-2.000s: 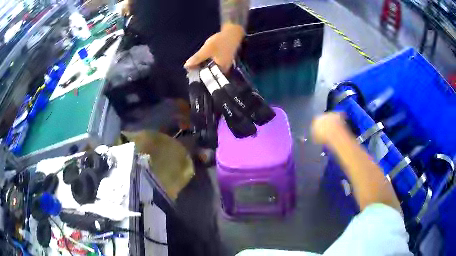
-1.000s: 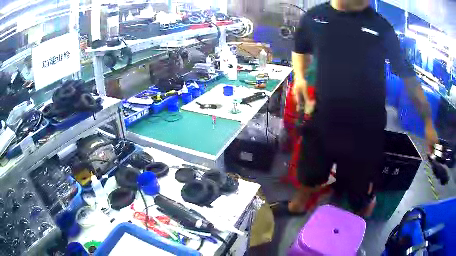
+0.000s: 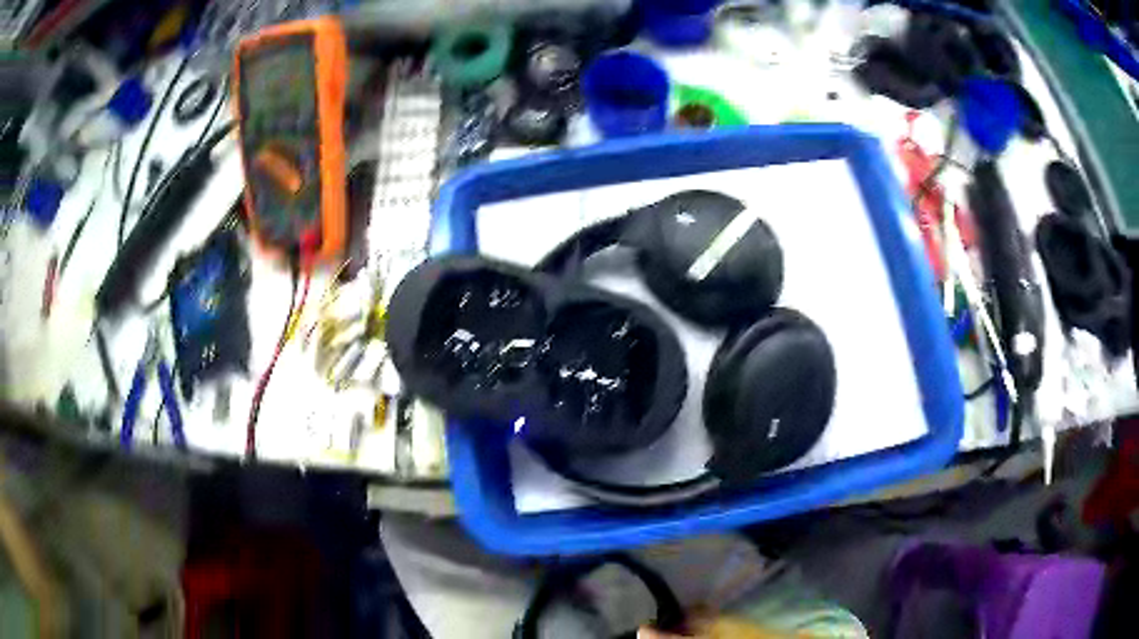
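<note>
A blue tray with a white lining lies at the bench edge. In it are black over-ear headphones, with a pale strip on the upper cup. A black twin-oval unit lies over their left side and overhangs the tray's left rim. Below the tray, a curved black band shows at the bottom edge, cut off. My right hand is beside the band's right end, blurred and mostly cut off, so its grip is unclear; a light sleeve shows to its right. My left hand is not in view.
An orange multimeter with leads and blue-handled cutters lie left of the tray. Blue tubs stand behind it. A black cylindrical tool and black ear pads lie to the right. A purple stool is at the lower right.
The view has swung from the blue bin, stool and standing person to the bench and tray. My right hand, earlier by the blue bin, now shows at the bottom edge beside a black band.
</note>
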